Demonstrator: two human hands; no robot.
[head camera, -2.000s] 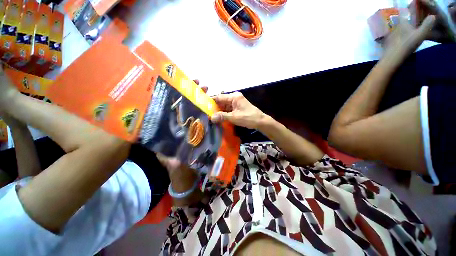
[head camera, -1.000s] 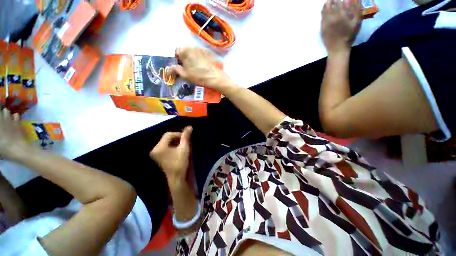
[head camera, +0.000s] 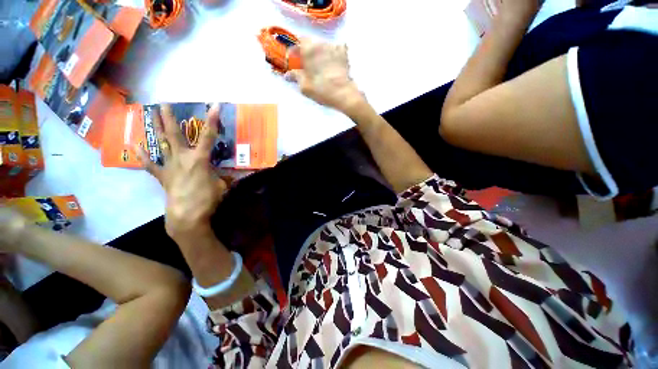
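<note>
A retail carton (head camera: 257, 135) lies flat at the table's front edge with its picture side up. My left hand (head camera: 184, 169) rests on it with spread fingers over the picture and grips nothing. A cord coil (head camera: 273, 47), orange with a black part inside, lies farther back on the table. My right hand (head camera: 326, 72) has its fingers closed on the near right end of this coil and hides that end.
More orange coils (head camera: 164, 10) lie at the back. Loose cartons (head camera: 88, 58) overlap at the far left, with upright filled cartons (head camera: 18, 133) below them. A neighbour's arm (head camera: 101, 252) is at left. Another person's arm (head camera: 476, 86) is at right, over the white table (head camera: 404, 50).
My right hand has left the carton and moved back to the coil. My left hand has come up from below the table edge onto the carton, which now lies flatter and farther left.
</note>
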